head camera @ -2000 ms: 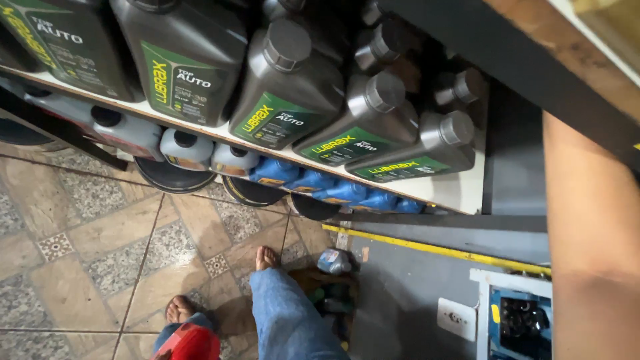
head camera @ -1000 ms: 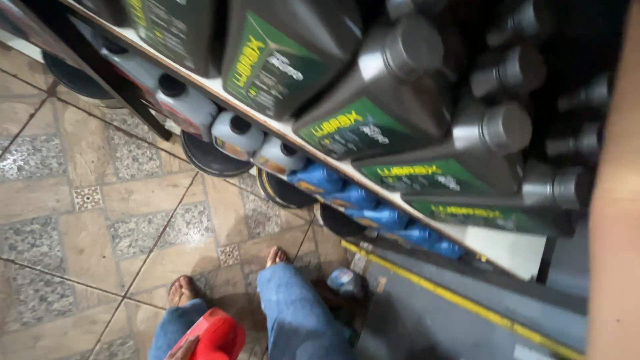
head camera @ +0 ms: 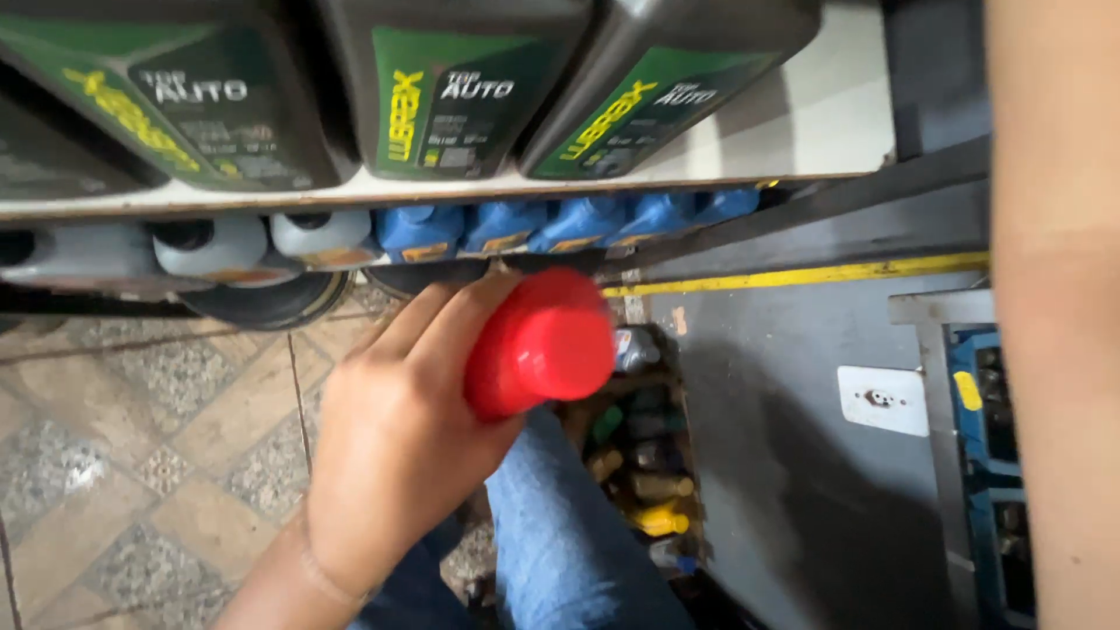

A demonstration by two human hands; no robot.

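Note:
My left hand (head camera: 407, 394) grips a red plastic bottle (head camera: 560, 341), seen from its capped end, below the shelf edge and above my legs. Its fingers wrap around the far side of the bottle. At the right edge only my right forearm (head camera: 1054, 350) shows, reaching up past the shelf; my right hand is out of view. Large dark Lubrax oil bottles (head camera: 472, 96) stand in a row on the white shelf (head camera: 814, 105). Beneath them are smaller blue bottles (head camera: 582, 223) and grey bottles with black caps (head camera: 210, 249).
Round dark objects (head camera: 280, 302) stand under the lower shelf. A box of assorted bottles (head camera: 661, 486) is beside my leg. Along the grey wall (head camera: 744, 376) run a yellow strip (head camera: 805, 276) and a power outlet (head camera: 879, 400). A metal rack with blue bins (head camera: 980, 402) stands at the right.
My left hand and the red bottle have risen from beside my legs at the bottom of the view to just below the shelf edge. The view has shifted along the shelf.

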